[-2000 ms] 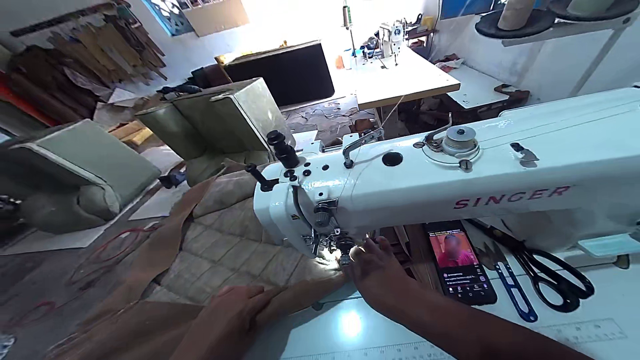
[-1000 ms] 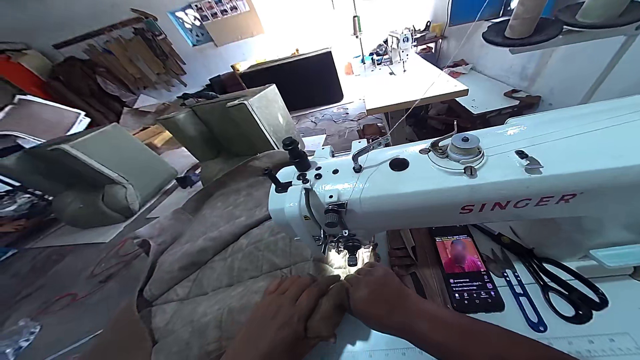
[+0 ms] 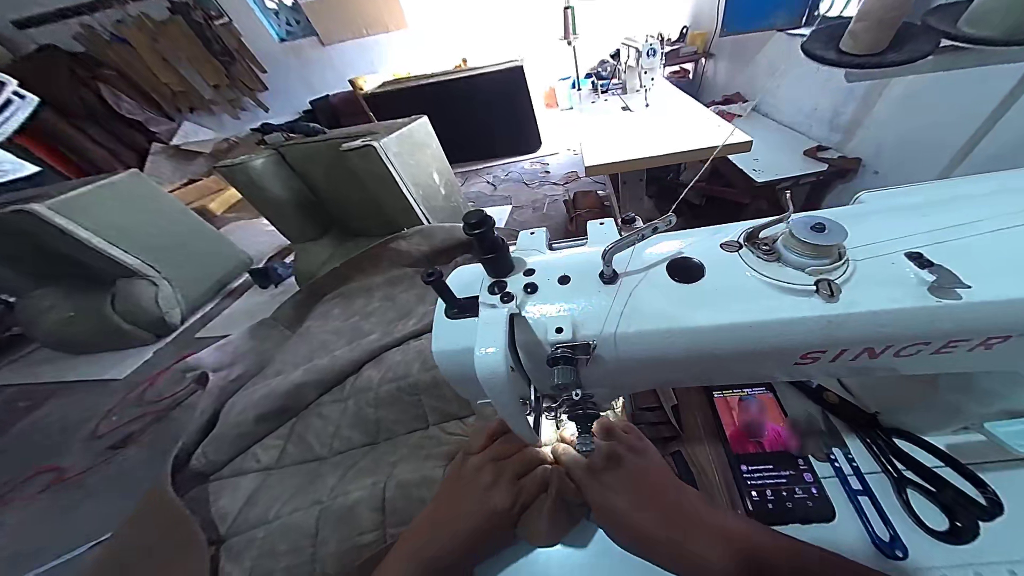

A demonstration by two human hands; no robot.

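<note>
A white Singer sewing machine (image 3: 720, 304) spans the right side, its lamp lighting the needle area. Brown quilted fabric (image 3: 344, 448), which looks like suede or leather, lies left of the machine head and runs in under it. My left hand (image 3: 492, 484) presses on the fabric just left of the needle area, fingers bent over its edge. Close beside it, my right hand (image 3: 624, 472) grips the fabric edge near the presser foot, thumb toward the left hand. A folded part of the material bulges between both hands. The needle tip and the seam are hidden.
Right of my right hand lie a smartphone (image 3: 768, 456), a blue-handled tool (image 3: 868, 504) and black-handled scissors (image 3: 932, 480). Green upholstered furniture (image 3: 360, 184) stands behind at the left. A second sewing table (image 3: 664, 128) is at the back.
My left hand has moved up toward the needle area, beside my right hand. The quilted fabric has shifted and is bunched differently from two seconds ago.
</note>
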